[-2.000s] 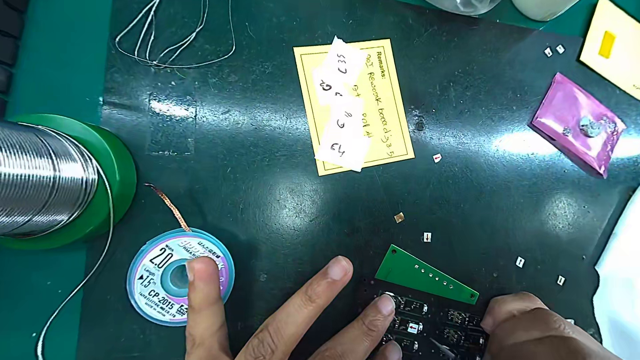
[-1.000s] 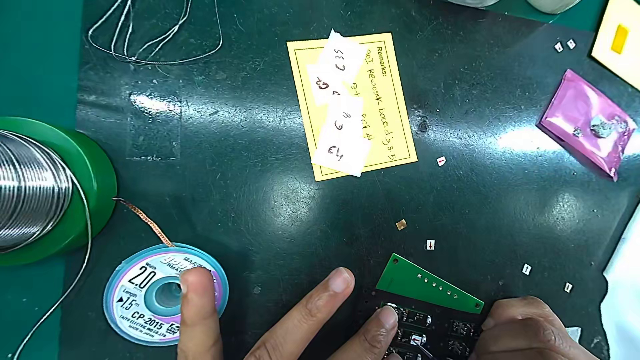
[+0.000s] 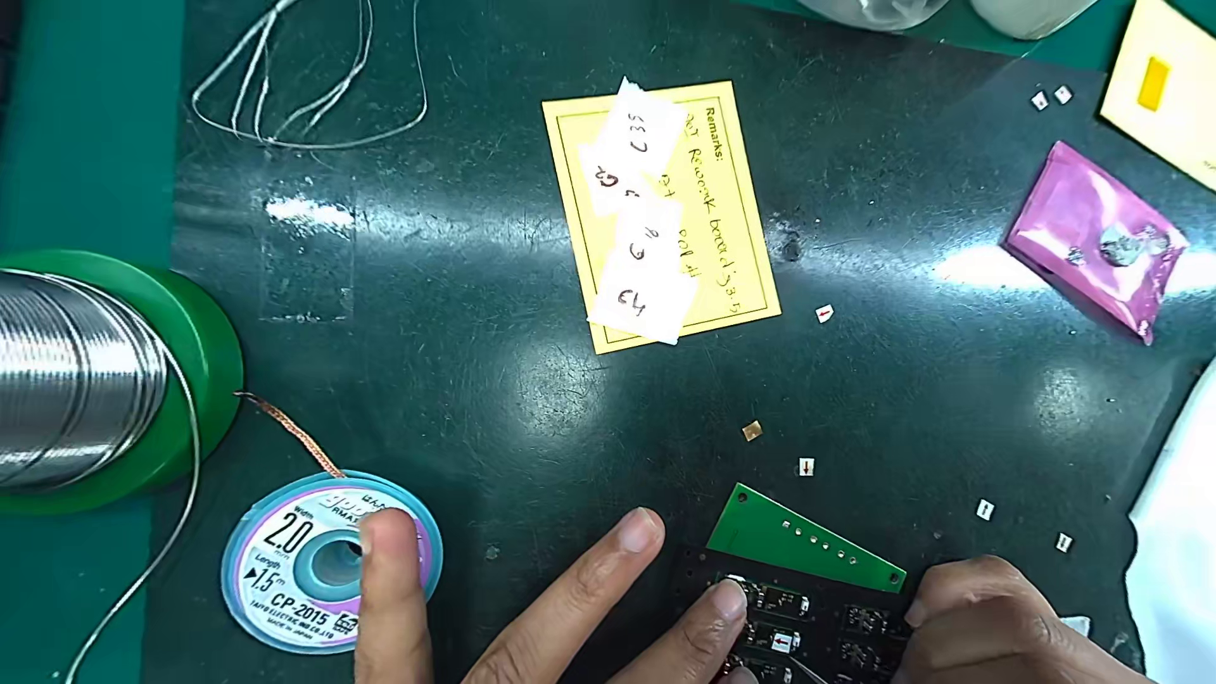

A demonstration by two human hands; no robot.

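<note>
At the bottom right lies a black circuit board (image 3: 822, 613) with a green section (image 3: 807, 541) along its upper edge. My left hand (image 3: 570, 608) has its fingers spread, one fingertip resting on the board's left part. My right hand (image 3: 993, 622) is bent at the board's right side; the thin metal tip (image 3: 806, 668) of a tool reaches from it over the board. A small white piece with a red arrow (image 3: 784, 642) sits on the board near that tip. One left finger overlaps a reel of copper desoldering braid (image 3: 285, 603). The lower board is cut off by the frame.
A green spool of solder wire (image 3: 214, 380) stands at the left. A yellow card with handwritten white slips (image 3: 750, 228) lies upper middle. Small arrow-marked pieces (image 3: 986, 510) are scattered right of it. A pink bag (image 3: 1083, 223) and a white sheet (image 3: 1178, 532) lie at the right.
</note>
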